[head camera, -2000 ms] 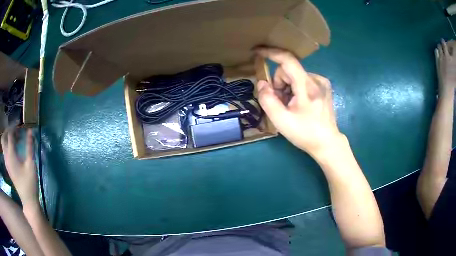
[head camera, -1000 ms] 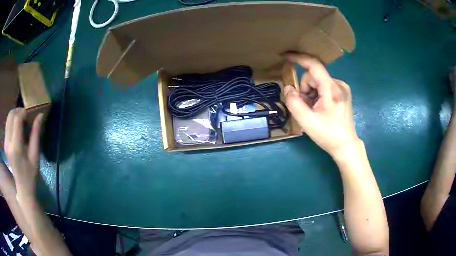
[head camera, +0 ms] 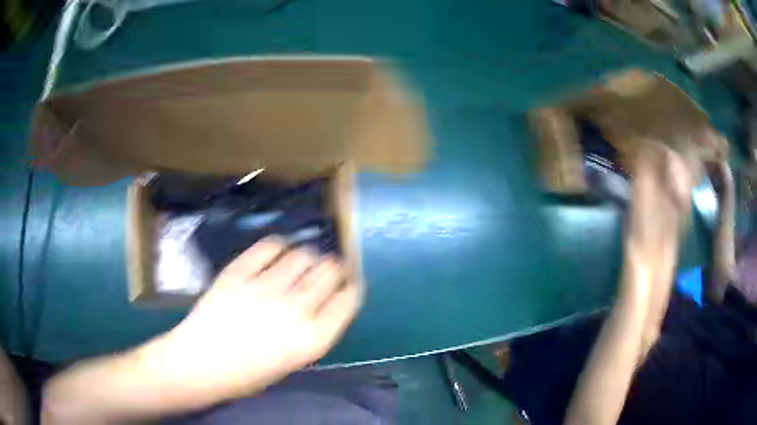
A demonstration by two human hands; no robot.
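Note:
An open brown cardboard box [head camera: 347,224] lies left of the middle, its hinged lid [head camera: 232,116] raised behind it. Dark coiled cables [head camera: 183,192] fill its back part. A shiny clear bag [head camera: 178,253] lies at its front left. A small pale piece [head camera: 250,176] shows near the back wall. My left hand [head camera: 278,295] comes from the lower left, palm down, its fingers over the box's front right part. It is blurred, and its fingertips and anything under them are hidden. The power adapter cannot be made out. My right hand is not seen.
At the right, another person's forearm [head camera: 651,241] reaches to a second open box [head camera: 564,149] with dark and pale contents. A white cord [head camera: 100,25] lies at the upper left. A dark cable [head camera: 29,241] runs down the left side.
The view has swung right, so the box appears further left and the second box has come in. My right hand has left the box's right wall; my left hand has come over its front.

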